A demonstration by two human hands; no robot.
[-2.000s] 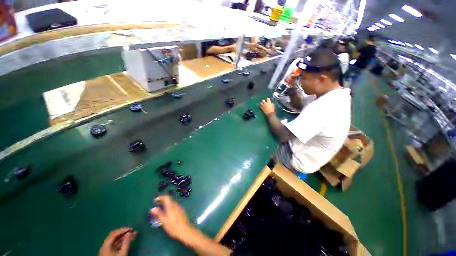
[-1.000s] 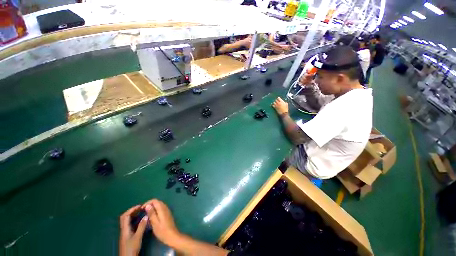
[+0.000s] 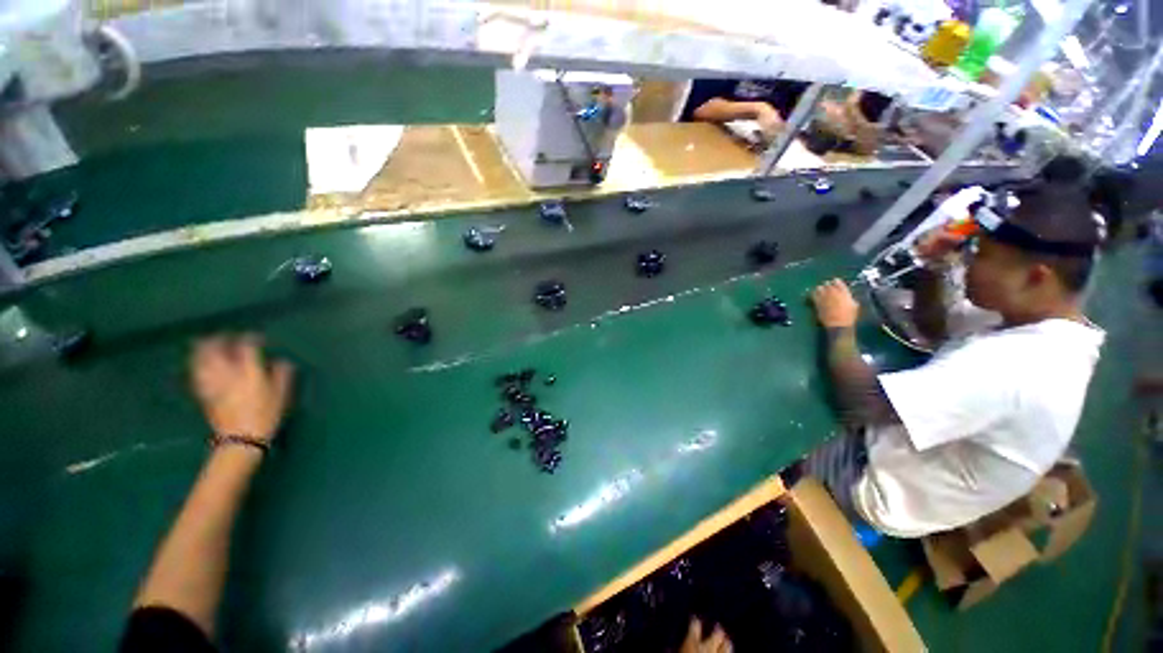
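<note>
My left hand [image 3: 240,387] is over the green bench top [image 3: 383,485] at the left, near the belt, blurred, fingers spread; I see nothing in it. My right hand [image 3: 705,637] is at the bottom edge, over the open carton [image 3: 852,561] of black housings [image 3: 740,568]; only some fingers show, so its grip cannot be told. A loose heap of small black fittings [image 3: 536,421] lies on the bench top between the hands and the belt.
The dark grey conveyor belt [image 3: 364,283] carries spaced black housings [image 3: 413,325] and wired units [image 3: 480,237]. A grey box device [image 3: 561,128] stands beyond it. A person in a white shirt [image 3: 982,408] sits at the right. A white shelf [image 3: 421,32] runs above.
My hands were together over the bench and are now apart: the left has moved out toward the belt, the right down to the carton. The view has turned left.
</note>
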